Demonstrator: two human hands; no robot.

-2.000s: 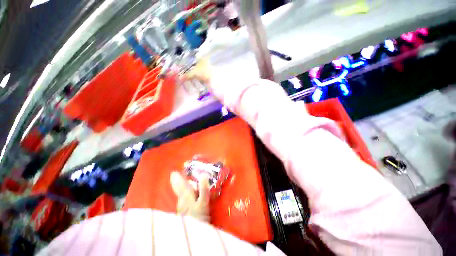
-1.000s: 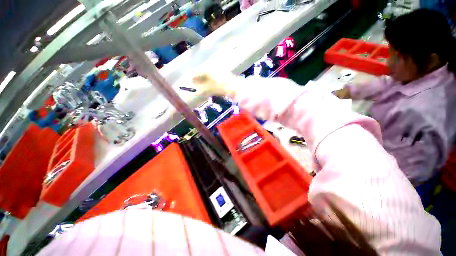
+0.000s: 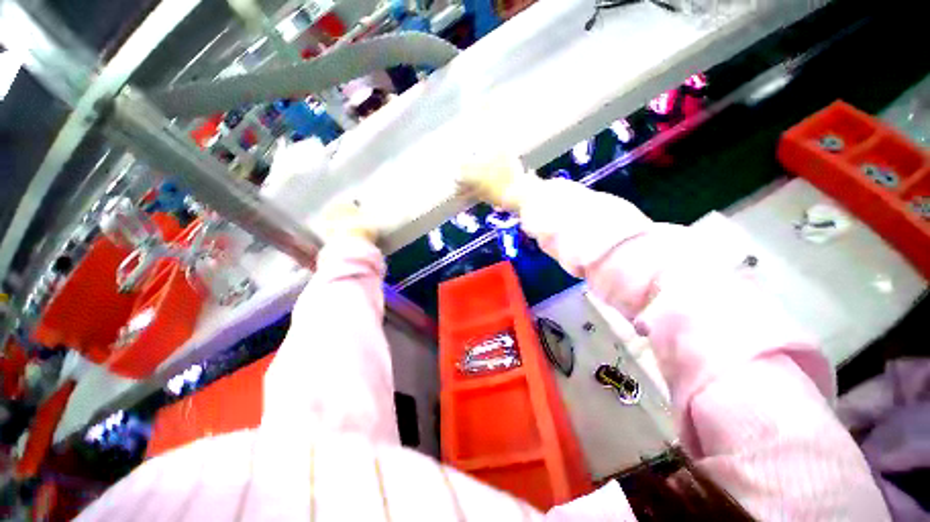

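Both my hands reach forward to the white overhead shelf (image 3: 408,168). My left hand (image 3: 349,219) is at the shelf's near edge, small and blurred, with a tiny dark spot at its fingers. My right hand (image 3: 492,181) is farther right on the same edge, washed out against the white. I cannot tell whether either hand holds anything. A divided red bin (image 3: 495,426) lies below between my forearms, with clear parts (image 3: 492,353) in one compartment.
A metal post (image 3: 219,189) rises left of my left hand. Glowing units (image 3: 507,237) sit on the dark line under the shelf. A small dark-and-yellow module (image 3: 618,383) lies on the white bench at right. Another divided red bin (image 3: 862,153) is at far right. Red bins with clear parts stand at left.
My left hand has come into view and reached up to the shelf. The camera view has shifted; the neighbouring person's head is out of view, and the red surface is mostly hidden by my sleeve.
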